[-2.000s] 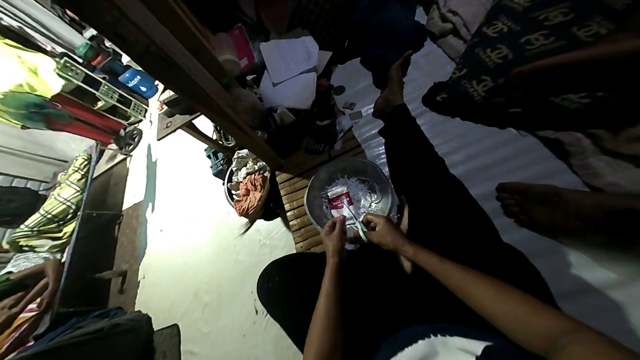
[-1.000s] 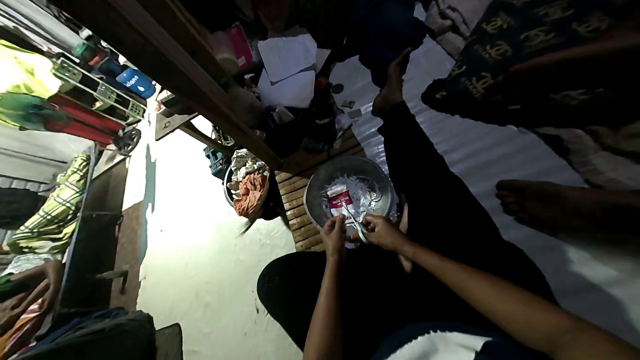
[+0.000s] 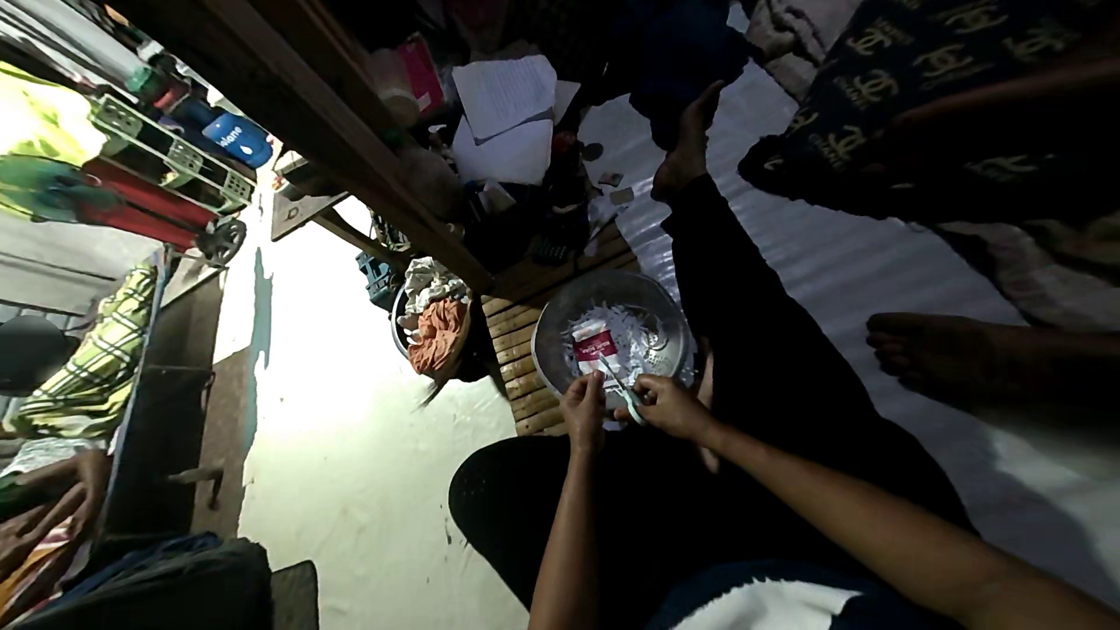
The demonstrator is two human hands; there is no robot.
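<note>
A round metal basin (image 3: 549, 337) stands on bamboo slats between my legs, with shredded white strips (image 3: 632, 331) inside. My right hand (image 3: 669, 404) holds a pair of scissors (image 3: 628, 398) with pale handles, its blades pointing up and left over the basin. My left hand (image 3: 584, 407) is at the basin's near edge, fingertips pinched together; whatever they pinch is too small to make out. Just beyond the fingertips a red and white packet (image 3: 595, 344) lies over the strips, near the scissor tips.
Papers (image 3: 505, 96) and clutter lie past the basin beside a wooden beam (image 3: 350, 114). To the left is a tub of clothes (image 3: 437, 332). Another person's bare foot (image 3: 910, 346) rests on the sheet at right. Bamboo slats (image 3: 516, 367) lie under the basin.
</note>
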